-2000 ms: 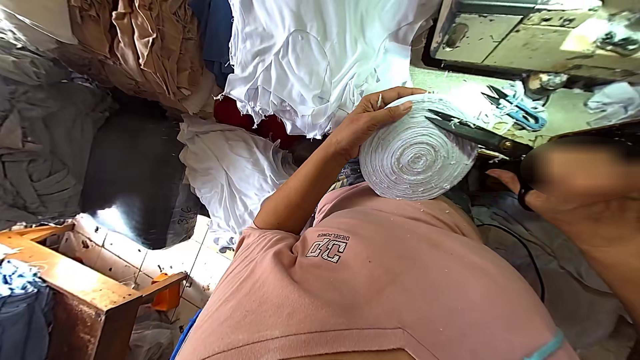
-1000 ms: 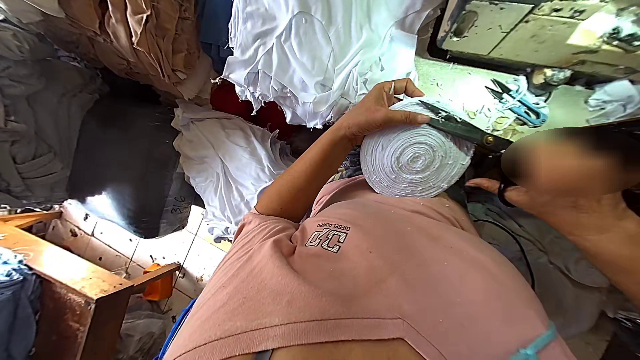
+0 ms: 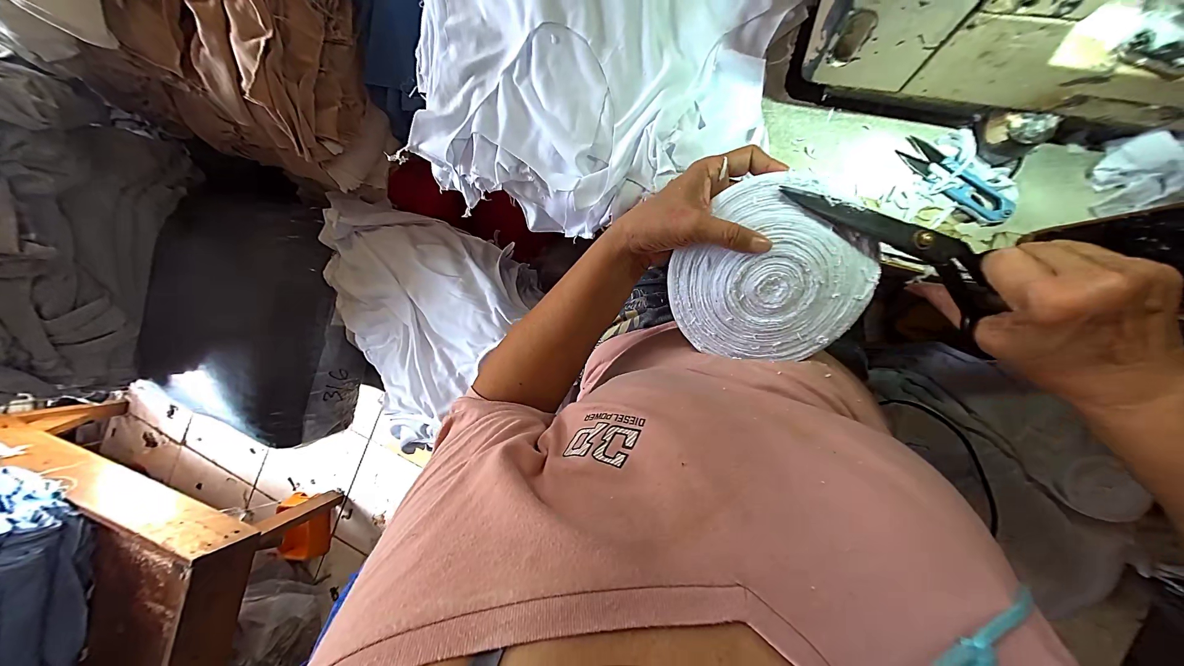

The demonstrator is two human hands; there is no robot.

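My left hand (image 3: 712, 208) holds a round, flat coil of white fabric strip (image 3: 772, 287) at its upper left edge, with the thumb lying across its spiral face. Black-handled scissors (image 3: 925, 242) are gripped in my right hand (image 3: 1082, 314), to the right of the coil. Their dark blades point left and lie along the coil's upper right edge; whether they are cutting into it cannot be told. Blue-handled thread snips (image 3: 967, 180) rest among white scraps on the pale work surface (image 3: 814, 139) beyond the scissors.
White cloth pieces (image 3: 527, 102) hang ahead, with another white heap (image 3: 416, 296) lower left. Brown cloth (image 3: 250, 74) and grey cloth (image 3: 65, 250) are piled at left. A wooden bench (image 3: 139, 490) stands lower left. A machine bed (image 3: 999, 55) is at upper right, a black cable (image 3: 962, 444) at right.
The thumb of my right hand, earlier stretched out below the scissors, is now drawn in by the handles. My left hand still holds the white coil.
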